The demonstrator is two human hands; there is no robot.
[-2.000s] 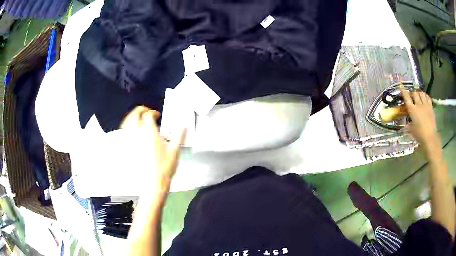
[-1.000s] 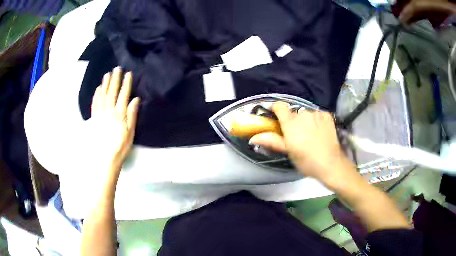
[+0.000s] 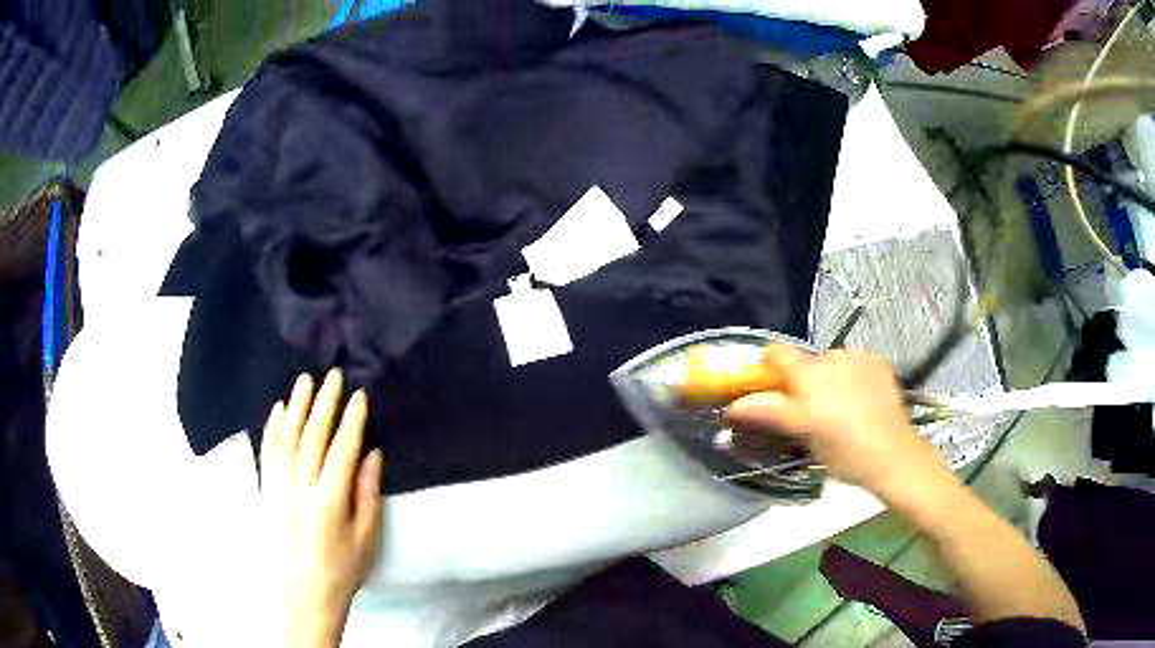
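A dark coat [image 3: 507,418] lies spread on the white padded table [image 3: 114,380], its shiny lining [image 3: 583,114] showing above the matte edge. White labels [image 3: 537,323] lie on it near the middle. My right hand [image 3: 836,411] is closed on the orange-brown handle of the steam iron [image 3: 709,380], whose pointed tip faces left. The iron lies over the coat's lower right edge and partly over the white padding; its soleplate contact is hidden. My left hand [image 3: 317,475] is flat, fingers slightly apart, with its fingertips on the coat's lower left edge.
The grey striped iron pad [image 3: 893,298] is at the table's right end. A pale hose [image 3: 1064,398] runs right from the iron, and a dark cord hangs above it. A brown basket with a blue corner [image 3: 53,285] stands at left. Maroon cloth [image 3: 988,28] is at top right.
The iron came from the pad onto the coat with my right hand, then shifted slightly right. My left hand now lies flat at the coat's edge. The coat and labels sit differently in view.
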